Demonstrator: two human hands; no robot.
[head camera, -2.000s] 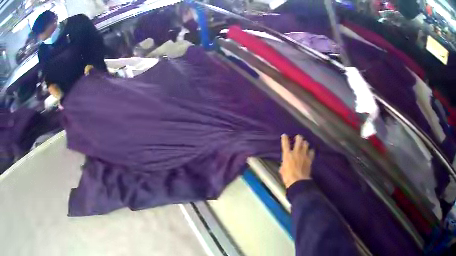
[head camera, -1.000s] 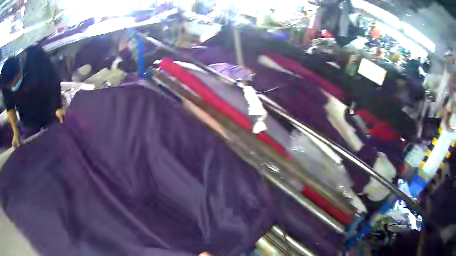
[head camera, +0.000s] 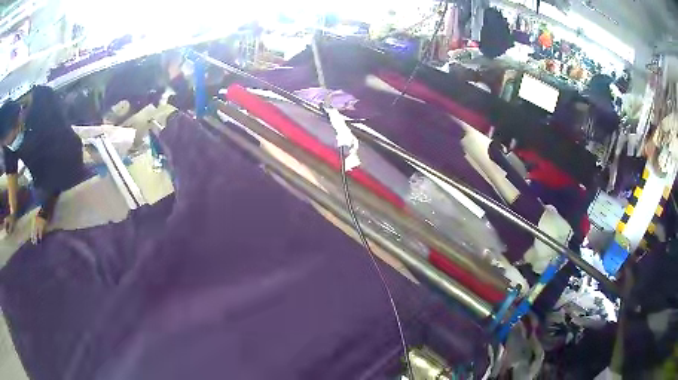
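A wide dark purple fabric (head camera: 223, 274) covers most of the cutting table (head camera: 13, 360) in front of me, with soft folds on its left part. Its right side reaches up to the metal bars of the fabric rack (head camera: 446, 278). Another person (head camera: 48, 148) in dark clothes and a mask bends at the far left, with both hands low at the fabric's far edge. Neither of my hands is in view.
Red, tan and grey strips (head camera: 297, 133) lie along the rack with its blue frame ends. A thin dark cable (head camera: 364, 237) hangs across the view. A white piece (head camera: 343, 137) hangs on the rack. White scraps (head camera: 583, 286) lie at right.
My hand, on the fabric two seconds ago, has left the picture. The fabric has settled lower and flatter, uncovering the table near the other person. The view has swung right.
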